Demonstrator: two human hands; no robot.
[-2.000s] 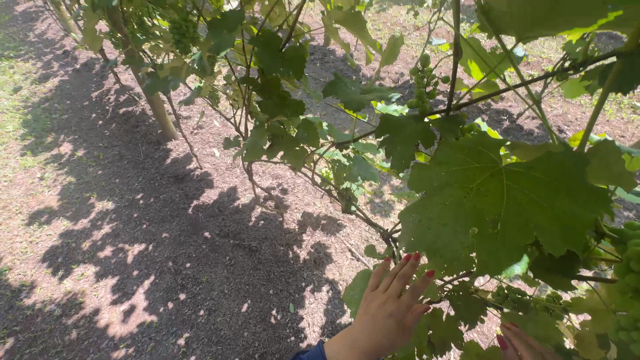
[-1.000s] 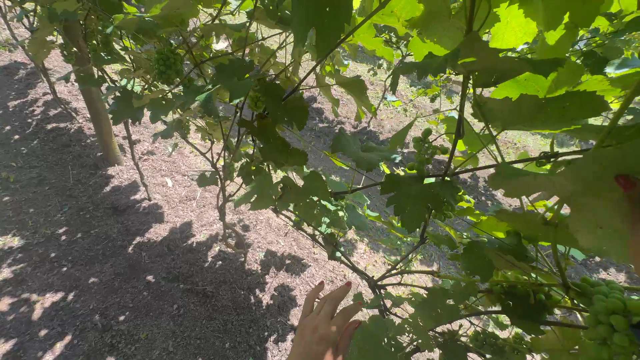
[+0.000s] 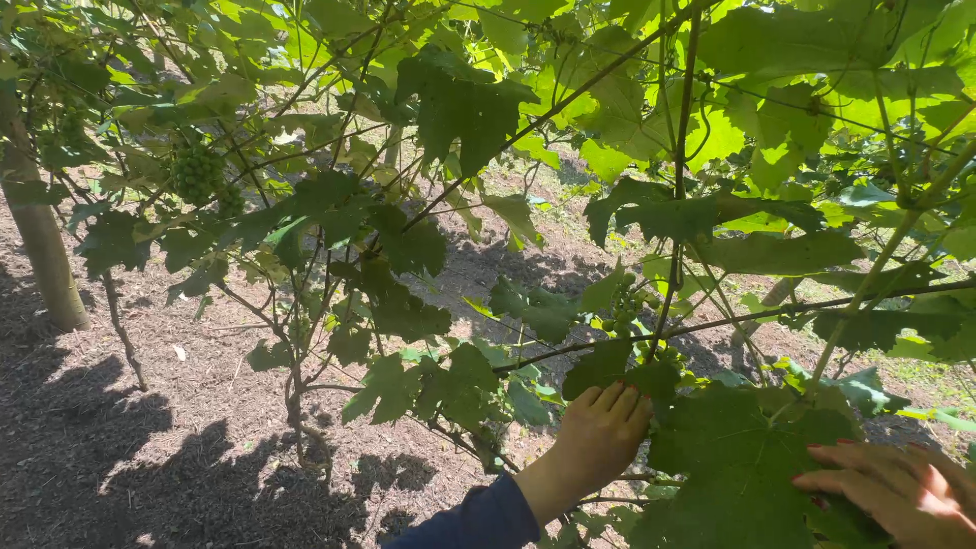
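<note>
My left hand [image 3: 606, 431], with a dark blue sleeve at the wrist, reaches up to a grapevine leaf [image 3: 598, 366] below a thin cane; its fingertips meet the leaf, and whether they grip it is hard to tell. At the lower right my right hand [image 3: 888, 488] lies with spread fingers against a large grapevine leaf [image 3: 740, 465]. A small bunch of green grapes [image 3: 625, 305] hangs just above my left hand, partly behind leaves. Farther off at the upper left hangs a fuller bunch of green grapes [image 3: 197, 174].
A dark vine cane [image 3: 762, 314] crosses the right side, meeting an upright shoot [image 3: 681, 191]. A trellis wire [image 3: 808, 108] runs through the upper foliage. At the left stands a wooden trunk or post [image 3: 46, 252]. Shaded, mulch-like ground [image 3: 183, 473] lies below.
My left hand has risen from the lower edge to the leaf under the cane. My right hand, at the right edge a second ago, now rests by the large leaf. The view has shifted.
</note>
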